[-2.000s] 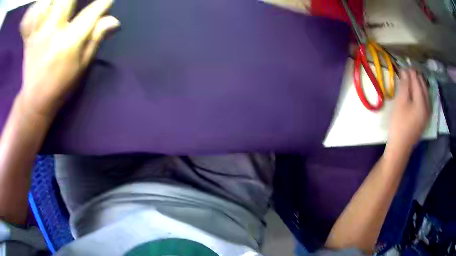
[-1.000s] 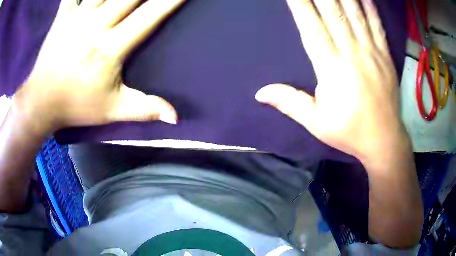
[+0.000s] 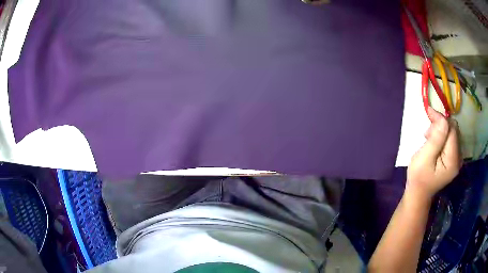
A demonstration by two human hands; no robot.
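A large dark purple garment panel [image 3: 241, 101] lies flat on the white table, with its front edge over my lap and a curved notch at the lower left. Scissors with one red and one yellow-orange loop [image 3: 456, 88] lie to the right of the panel, blades pointing away. My right hand [image 3: 436, 152] is at the scissors, its fingers curled and its fingertips closed on the lower end of the red loop. My left hand is out of the picture.
A red cloth scrap [image 3: 414, 29] lies under the scissor blades. Small yellow-green snips [image 3: 475, 98] lie right of the scissors. A small metal part [image 3: 315, 1] shows at the top edge. Blue crates [image 3: 83, 213] stand beside my lap.
Both hands lay spread on the panel a second ago. My left hand has left the view; my right hand has moved right to the scissors. The panel's left notch is now uncovered.
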